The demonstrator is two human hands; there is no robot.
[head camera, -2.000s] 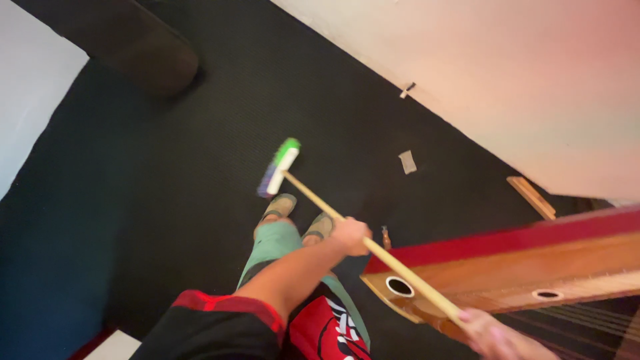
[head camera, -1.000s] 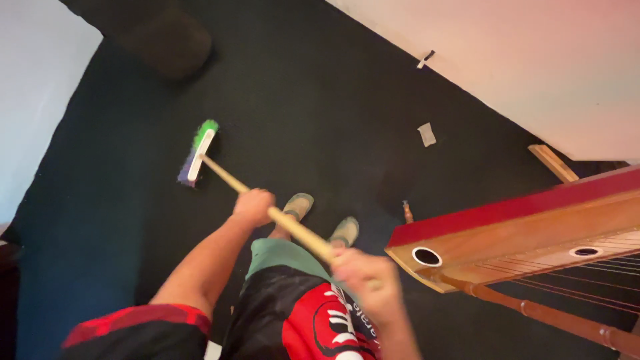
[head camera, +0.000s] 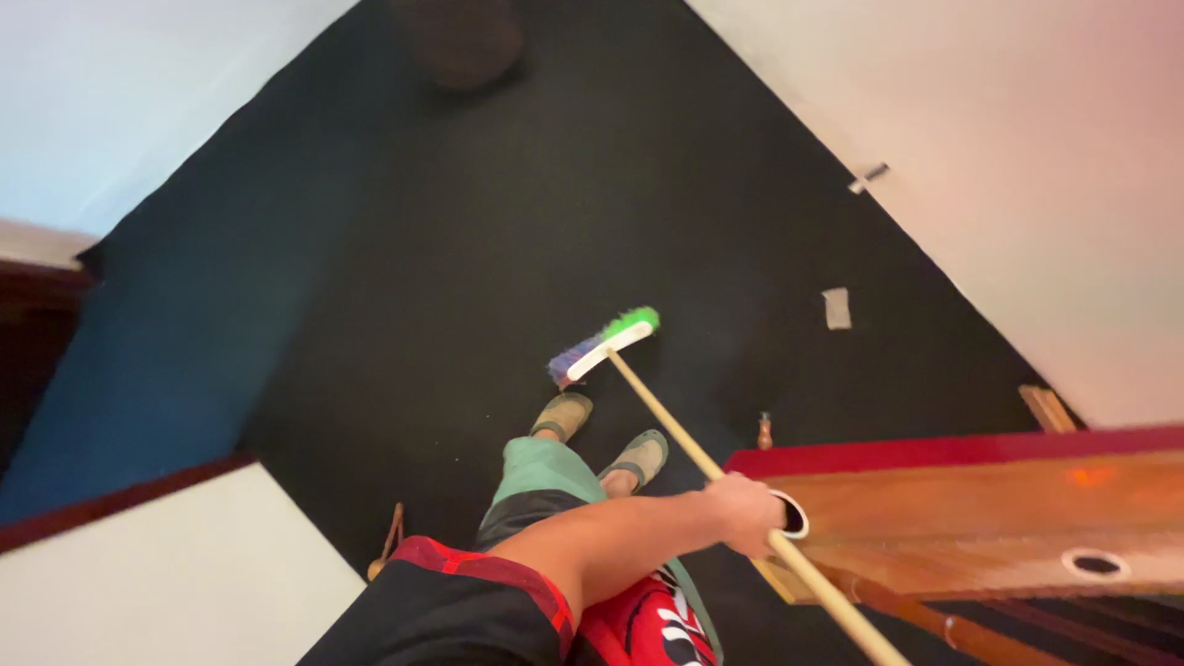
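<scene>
My left hand (head camera: 746, 514) is closed around the pale wooden handle of a broom (head camera: 668, 424), partway along its length. The broom's white head (head camera: 610, 351), with green and purple-blue bristles, rests on the dark floor just beyond my shoes (head camera: 564, 415). From the head, the handle slants down to the right and leaves the view at the bottom edge. My right hand is out of view. Close by my left hand is the end of a wooden harp (head camera: 934, 518) with round sound holes and a red edge.
Pale walls (head camera: 999, 185) border the dark floor (head camera: 555, 203) on both sides. A grey patch (head camera: 837, 309) lies on the floor at right. A white-topped piece of furniture (head camera: 176, 573) stands at lower left, and a dark rounded object (head camera: 462, 42) at the top.
The broom head was left of my feet one second ago and is now just ahead of them. My left hand has moved right with the handle. My right hand has gone out of view.
</scene>
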